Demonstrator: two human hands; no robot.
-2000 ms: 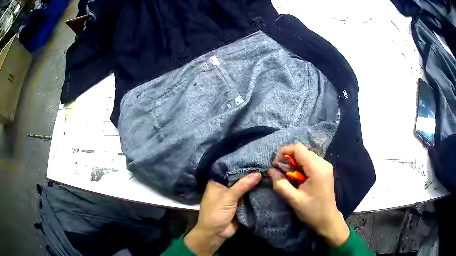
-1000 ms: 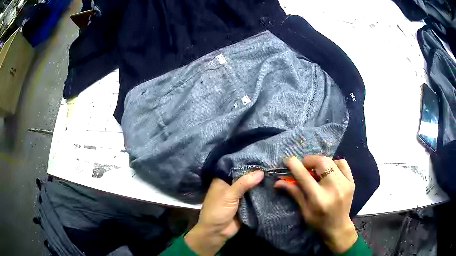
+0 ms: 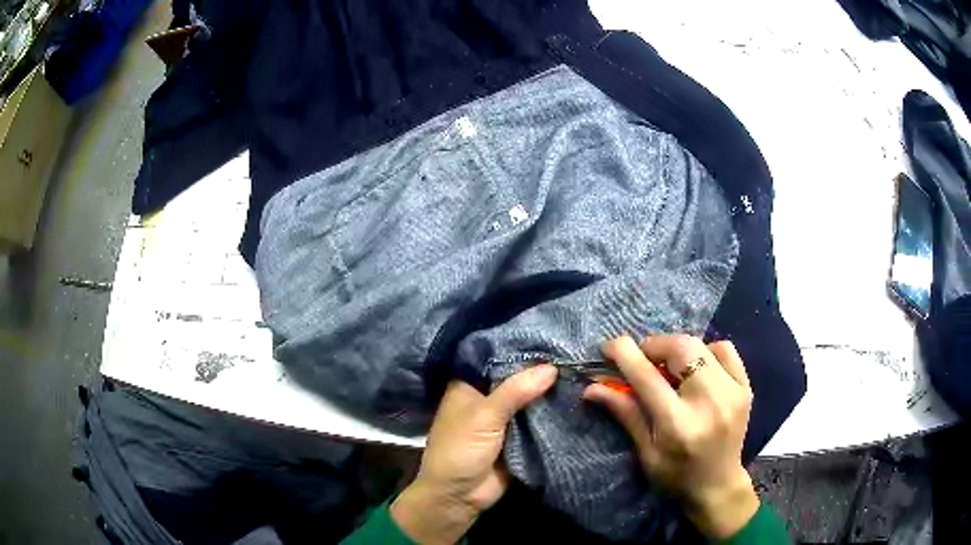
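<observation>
A dark denim garment lies on the table, partly turned to its grey inside. My left hand pinches the seam near the table's front edge, thumb on top. My right hand holds the orange-handled snips, mostly hidden by the fingers. The dark metal tip points left, to the seam close beside my left thumb. Whether a thread is between the blades cannot be told. A dark band curves above my left hand.
The white table has ink marks and a rounded front edge. A smartphone lies at right beside dark garments. Grey-black garments hang below the edge at left. A cardboard box stands at far left.
Over two seconds my right hand has moved slightly right and turned, with the snips now pointing left along the seam. My left hand keeps its pinch. The view has shifted slightly.
</observation>
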